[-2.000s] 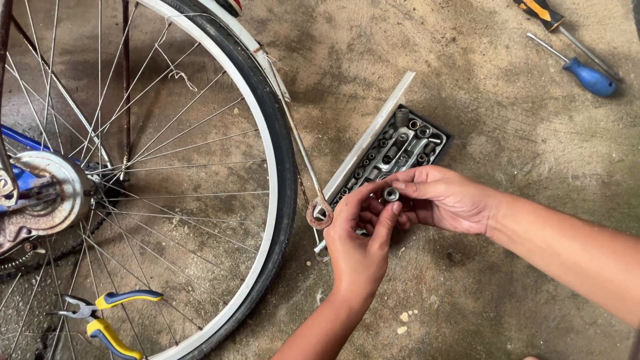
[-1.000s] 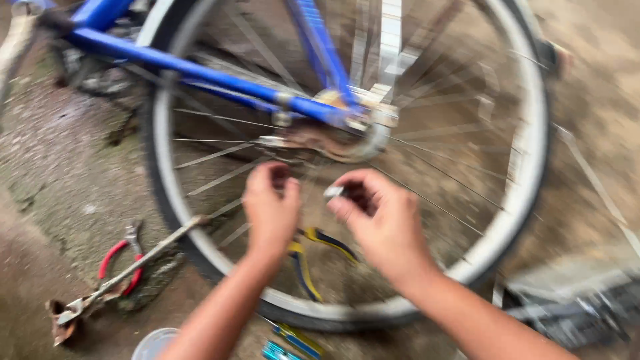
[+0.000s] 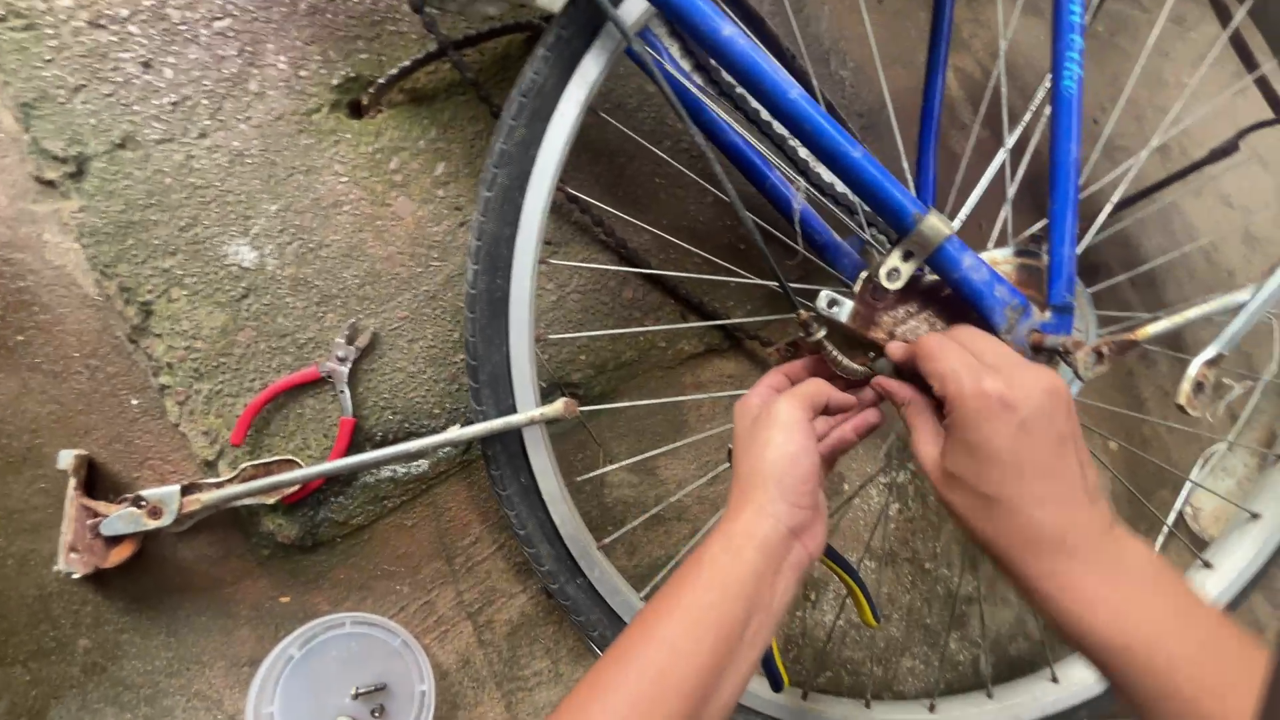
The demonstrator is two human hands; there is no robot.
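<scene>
My right hand (image 3: 1000,430) is at the rusty brake unit (image 3: 905,315) by the wheel hub, thumb and index finger pinched around a small metal piece, mostly hidden, likely the socket seen earlier. Just left of it, my left hand (image 3: 790,440) cups its fingers beneath the unit's lower edge, near a small spring (image 3: 845,360); whether it grips anything is not visible. Above both hands runs the blue bicycle frame (image 3: 800,110), with a metal clamp (image 3: 915,248) around its tube. The spoked wheel (image 3: 530,280) lies behind.
Red-handled cutting pliers (image 3: 340,375) lie on the concrete at left, beside a rusty kickstand (image 3: 370,463) whose tip overlaps the tyre. A plastic lid or tub (image 3: 290,665) holds small screws at the bottom. Yellow-and-blue pliers handles (image 3: 853,587) show behind the wheel spokes.
Two seconds ago both hands were beside the socket set, with a small socket in the fingers. Now they are together at the hub's brake unit. The view has swung to the wheel's other side.
</scene>
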